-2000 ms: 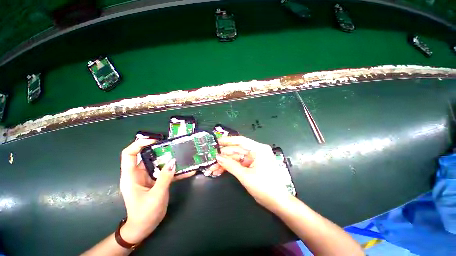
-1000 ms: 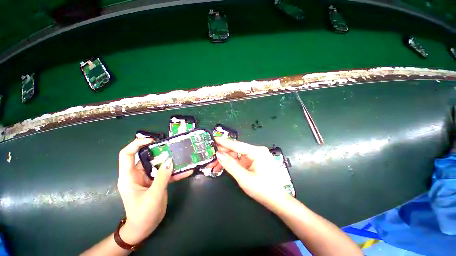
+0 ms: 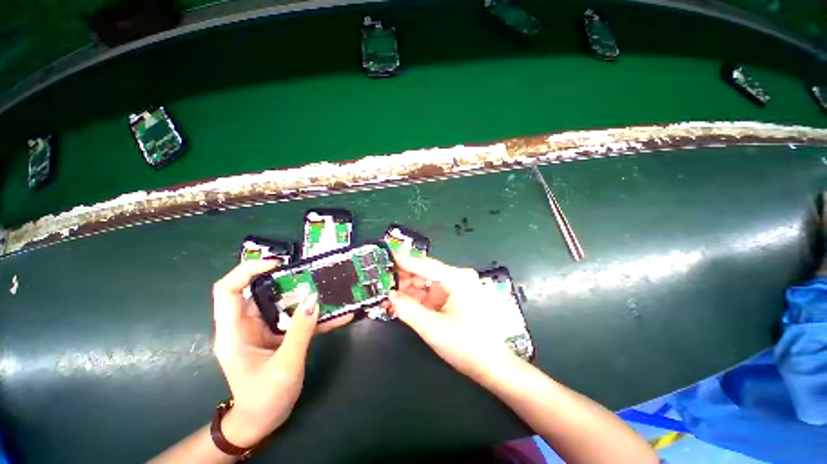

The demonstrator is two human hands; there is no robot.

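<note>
A phone unit with a black rounded frame, green board areas and a dark rectangle in its middle is held above the bench, tilted slightly up to the right. My left hand grips its left end, thumb on the board's lower left. My right hand holds its right end between thumb and fingers. Whether the right fingertips hold a small part cannot be told. Behind and beside it lie several waiting units, one upper middle, one at the left, one at the right, partly hidden by the right hand.
Thin silver tweezers lie on the dark green bench. Beyond the belt edge strip, with peeling whitish tape, a green conveyor belt carries several spaced handsets. A person's blue sleeve is at the right edge.
The handsets on the belt have moved to the left. Both hands keep their grip on the phone unit, with only a slight shift and tilt.
</note>
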